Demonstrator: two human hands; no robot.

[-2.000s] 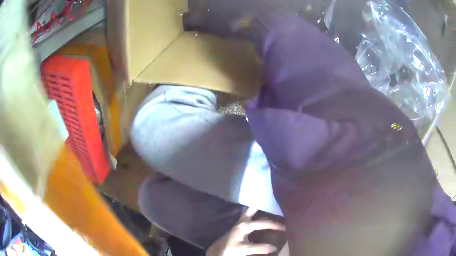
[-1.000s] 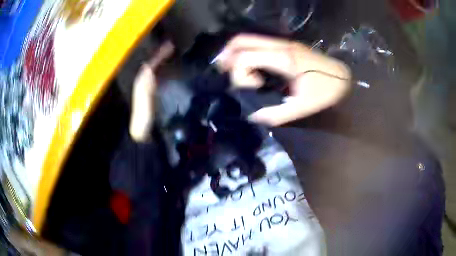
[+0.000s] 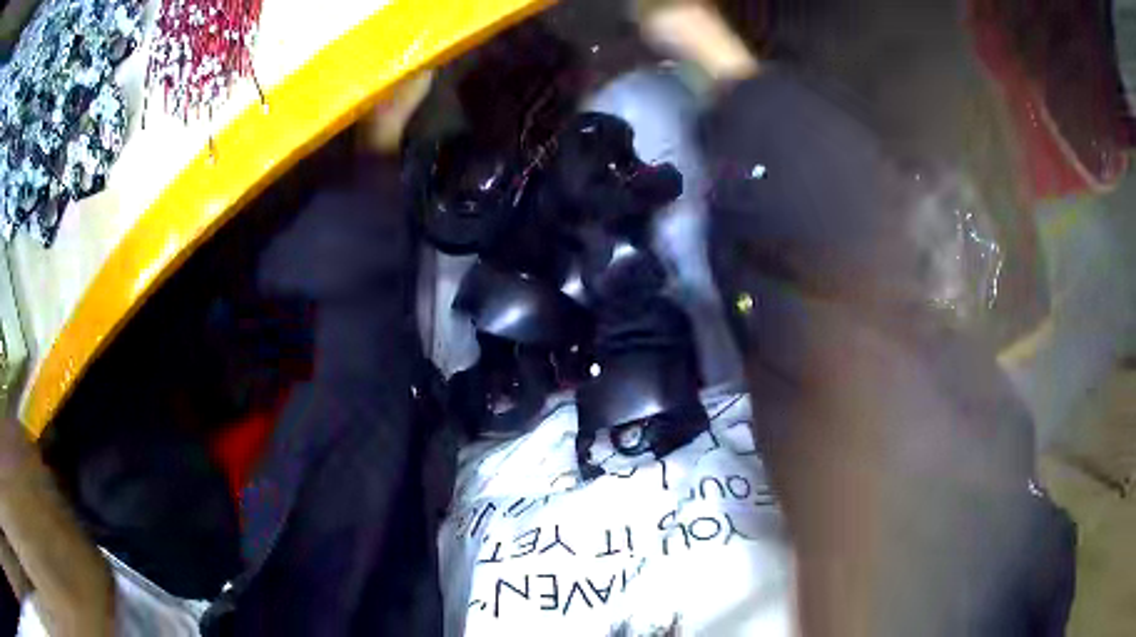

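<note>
A pile of glossy black housings (image 3: 517, 305) lies on my lap, over grey trousers and against my white shirt with black lettering. A rounded black cup-like unit (image 3: 642, 392) with a small round fitting lies at the near end of the pile. Thin reddish strands show among the far units. My left hand (image 3: 394, 115) is a small blurred patch beside the table edge, mostly hidden. My right hand (image 3: 701, 37) is blurred near the top edge, beyond the pile, its fingers unclear. Whether either hand holds anything cannot be told.
A white table with a yellow-orange edge (image 3: 293, 112) curves along the left. On it lie red leads with white ends (image 3: 206, 56) and heaped black-and-white components (image 3: 69, 112). Crumpled clear plastic (image 3: 965, 243) is at the right. A bare forearm (image 3: 56, 535) shows at lower left.
The view has swung from the carton and purple sleeve to my lap. Since one second ago, my hands have moved forward, away from my body, uncovering more of the black pile.
</note>
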